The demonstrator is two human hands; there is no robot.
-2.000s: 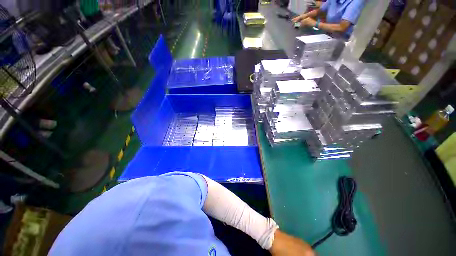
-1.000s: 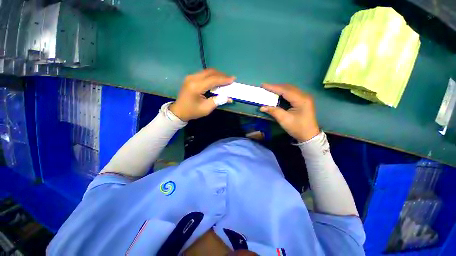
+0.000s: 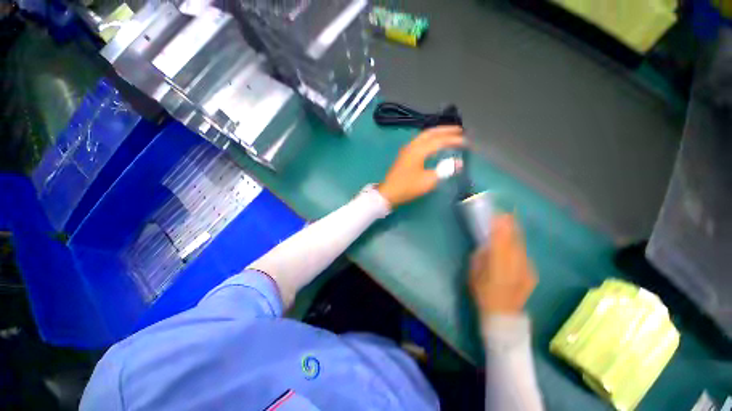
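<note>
A silver, box-like metal unit [image 3: 479, 215], blurred, is held above the green mat [image 3: 385, 233] by my right hand [image 3: 503, 265], whose fingers are around its lower end. My left hand [image 3: 421, 166] is up and left of the unit, off its body. A white tip shows on one finger. Its fingertips are beside the dark cord at the unit's upper end; blur hides whether they grip it. The coiled black cord [image 3: 409, 116] lies on the mat just beyond my left hand.
Stacked silver metal parts [image 3: 249, 108] stand at the upper left. An open blue bin [image 3: 273, 233] holds rows of metal parts. A yellow sheet stack [image 3: 618, 341] lies at lower right. A dark grey belt [image 3: 514, 104] runs behind; a green board [image 3: 399, 26] lies there. A clear tray [image 3: 698, 193] is at right.
The view has swung left. Both hands held the unit near the bench edge; now my right hand has it farther over the mat, and my left hand has left its body, near the cord.
</note>
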